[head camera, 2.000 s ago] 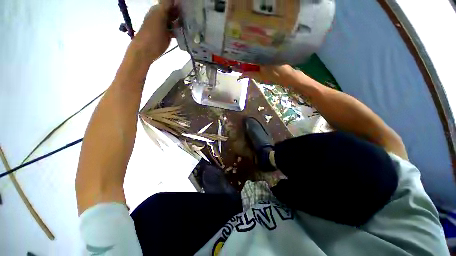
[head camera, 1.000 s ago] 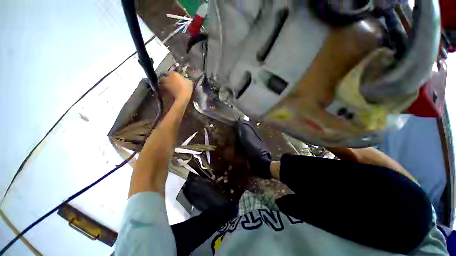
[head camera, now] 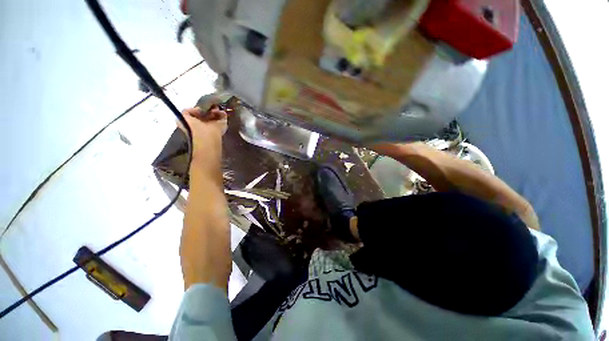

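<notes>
The cutting machine's large grey and tan motor body (head camera: 334, 86) fills the upper middle. Its shiny base plate (head camera: 284, 136) shows below it, over the dark brown surface. My left hand (head camera: 206, 126) is at the corner of the white-topped fabric lay (head camera: 80, 166), left of the base plate, with its fingers curled by small grey bits; its grip is unclear. My right forearm reaches under the motor body, which hides my right hand. The blade is also hidden.
Fabric offcuts (head camera: 257, 200) lie on the brown surface near my shoes. A black cable (head camera: 143, 223) crosses the lay. A dark weight with a yellow patch (head camera: 110, 278) and a thin tan strip (head camera: 28, 293) lie at left. A pale round tub (head camera: 474, 158) stands at right.
My left hand has left the machine's side and moved down to the lay's corner. The machine swung round and has since turned back partly, with its red box now at top right.
</notes>
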